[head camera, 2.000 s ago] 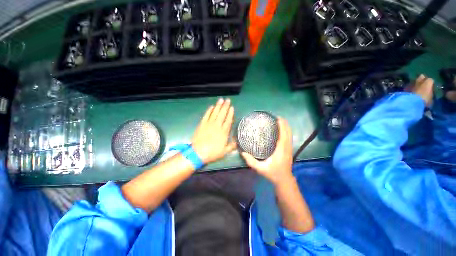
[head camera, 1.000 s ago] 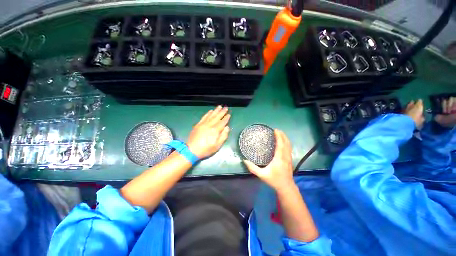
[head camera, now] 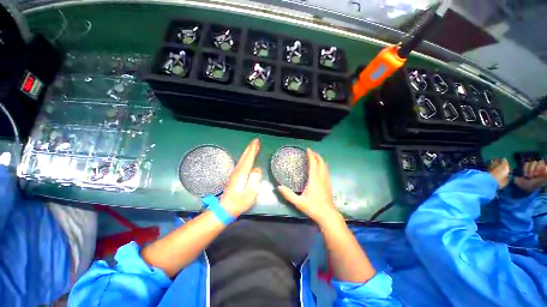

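Note:
Two round grey dishes with a speckled silver face lie on the green bench. My right hand (head camera: 315, 190) is curved around the right side of the smaller dish (head camera: 289, 169), thumb at its lower edge and fingers along its upper right. My left hand (head camera: 242, 184) is between the two dishes, on its edge with fingers pointing up, holding nothing. It is beside the right rim of the larger dish (head camera: 207, 170). A blue band (head camera: 218, 209) is on my left wrist.
Black foam tray stack (head camera: 252, 108) with metal assemblies behind the dishes; orange screwdriver (head camera: 378, 72) at its right end. Clear blister tray (head camera: 90, 129) and black box with red display (head camera: 30, 86) at left. Another foam stack (head camera: 444, 129) and a neighbour's blue sleeve (head camera: 456, 222) at right.
The view has shifted, so the bench things sit further right. The smaller dish, with my right hand around it, is closer to the larger dish. My left hand has turned from flat onto its edge.

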